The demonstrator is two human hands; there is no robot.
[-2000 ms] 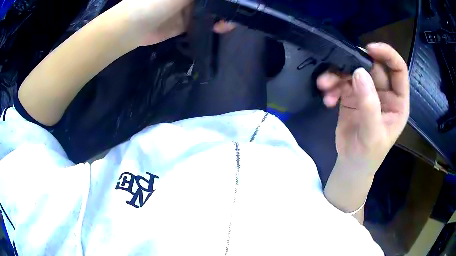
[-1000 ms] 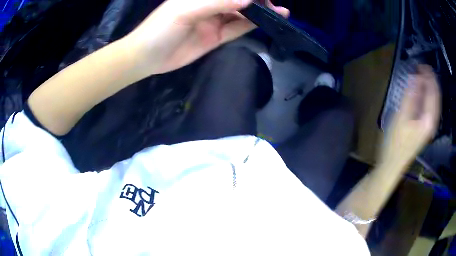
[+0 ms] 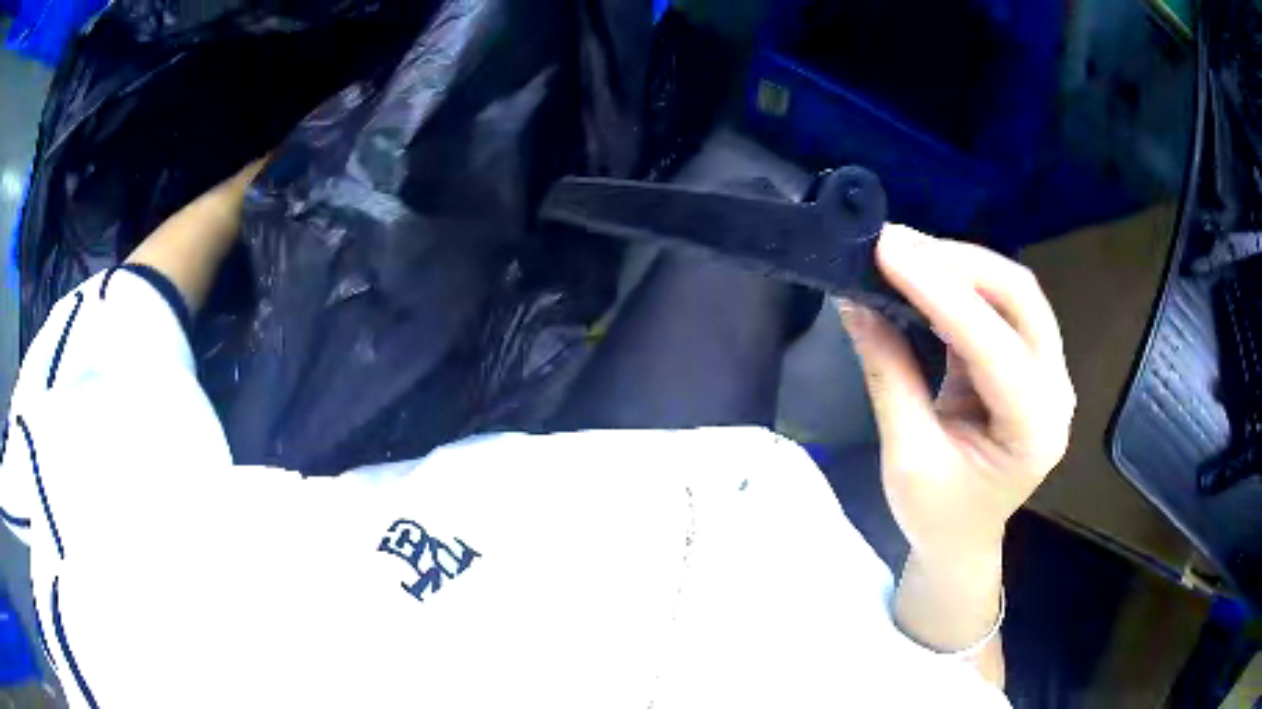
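My right hand [image 3: 969, 374] pinches a matt black moulded part [image 3: 692, 222] by its wider end, above the lap. The part's narrow arm points left, and a round boss with a central hole [image 3: 851, 197] stands at its upper edge near my fingers. My left forearm [image 3: 208, 236] reaches behind the raised folds of a shiny black bin liner [image 3: 415, 263]. My left hand is hidden by the liner, so what it holds does not show.
A black textured tray [image 3: 1176, 429] holding black parts is at the right edge, above a brown cardboard box [image 3: 1093, 298]. A deep blue crate [image 3: 886, 125] with a small pale label is ahead. The liner covers the left side.
My left hand has left its place at top centre and gone down behind the liner, out of sight. My right hand has come back from the tray side and now holds a part over the lap.
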